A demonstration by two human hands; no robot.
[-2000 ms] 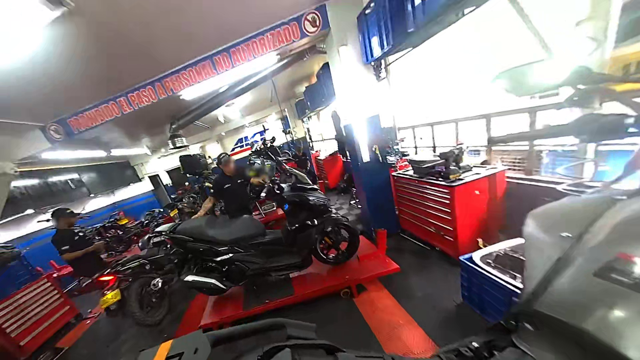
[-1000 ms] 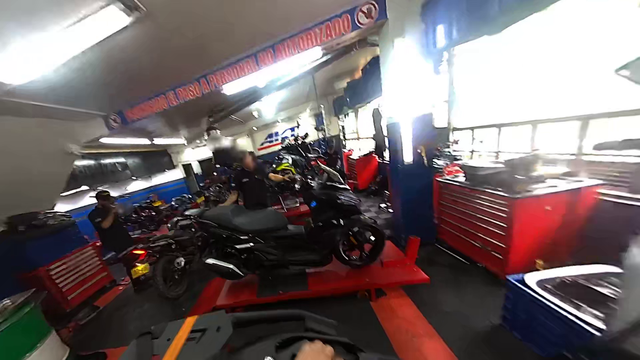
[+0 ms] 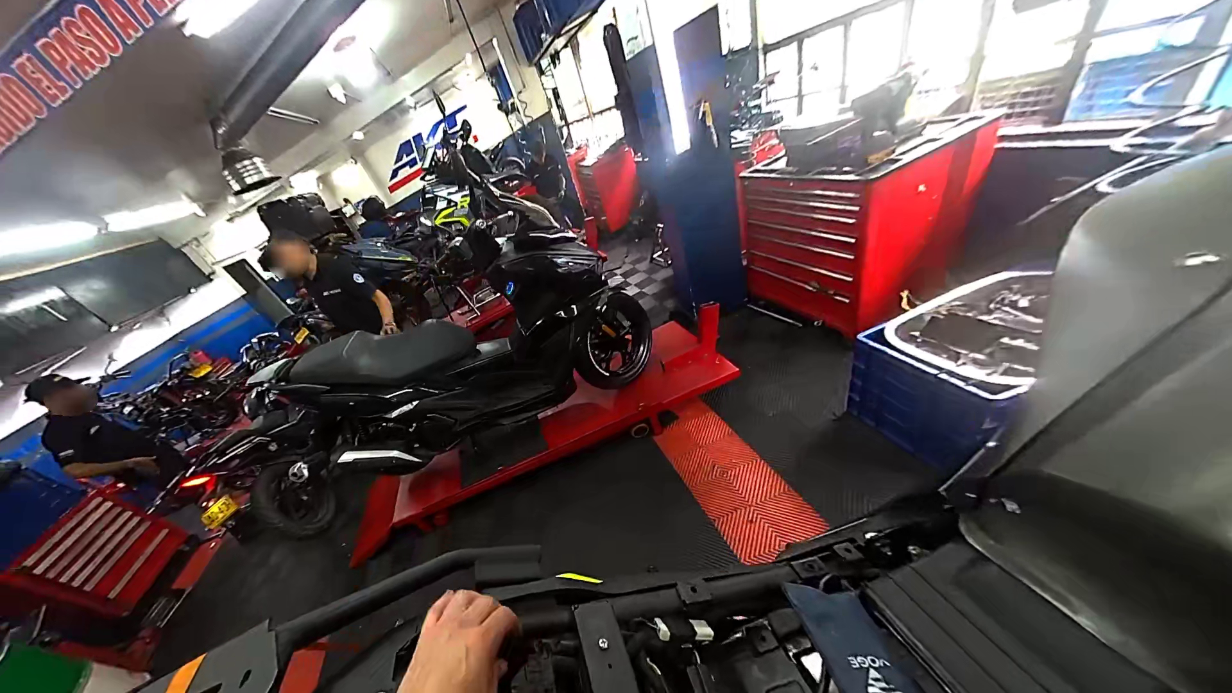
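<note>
At the bottom centre, my left hand (image 3: 460, 640) rests on the black tube frame (image 3: 568, 616) of a partly stripped motorcycle, its fingers curled over the inner edge; their tips are hidden. Wiring and white connectors (image 3: 683, 630) lie just right of it. A dark blue Voge-marked pouch or cloth (image 3: 842, 640) sits farther right, beside a ribbed black part (image 3: 982, 626). A rear rack plate (image 3: 226, 664) is on the left. My right hand is out of the picture. I cannot tell for certain which hand this is beyond its place left of centre.
A black scooter (image 3: 433, 366) stands on a red lift (image 3: 577, 423) ahead. Two people, one behind the scooter (image 3: 342, 294) and one at far left (image 3: 91, 438), are nearby. A red tool cabinet (image 3: 895, 221) and blue crate (image 3: 924, 414) stand right; another red cabinet (image 3: 101, 553) stands left.
A hand, only partly seen at the bottom edge one second ago, now shows more fully on the frame. The view has shifted and tilted strongly.
</note>
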